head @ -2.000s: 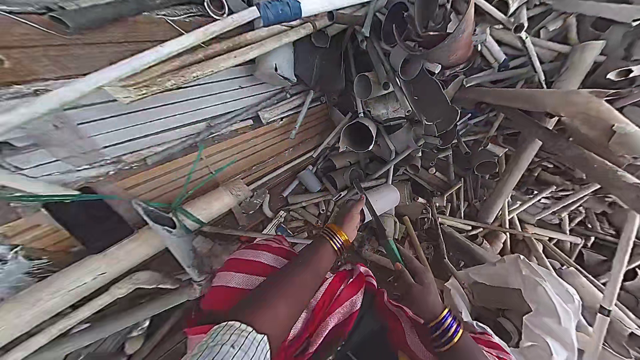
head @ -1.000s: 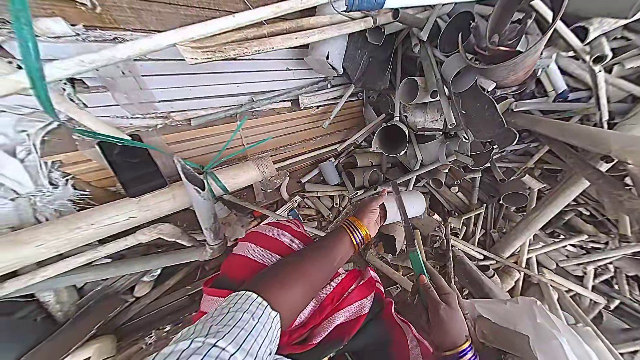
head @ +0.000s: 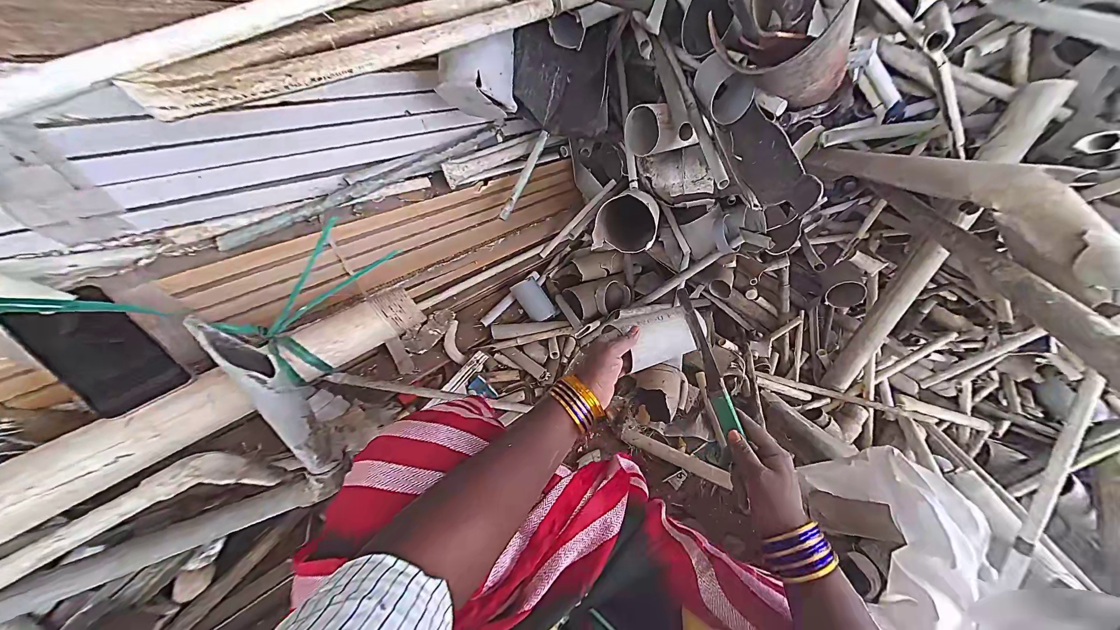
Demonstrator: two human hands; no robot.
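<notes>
My left hand [head: 605,366] grips the near end of a short white plastic pipe piece [head: 667,336], low in the middle of the view. To its right, my right hand [head: 763,464] is closed around the green handle [head: 725,413] of a tool with a long, narrow dark blade [head: 700,341]. The blade lies across or right beside the far end of the white pipe; whether it touches is not clear. Bangles circle both wrists. Beneath my arms is red and white striped cloth [head: 534,542].
Pipe offcuts [head: 626,220] and scraps are heaped ahead and to the right. Long white strips [head: 262,144], brown strips [head: 367,236] and a thick pipe [head: 131,429] lie left. A green cord [head: 278,331] is tied around an upright pipe piece. A white sheet [head: 910,516] lies lower right.
The view has shifted somewhat. Both hands keep their holds on the white pipe and the green-handled tool; the blade stays by the pipe's far end.
</notes>
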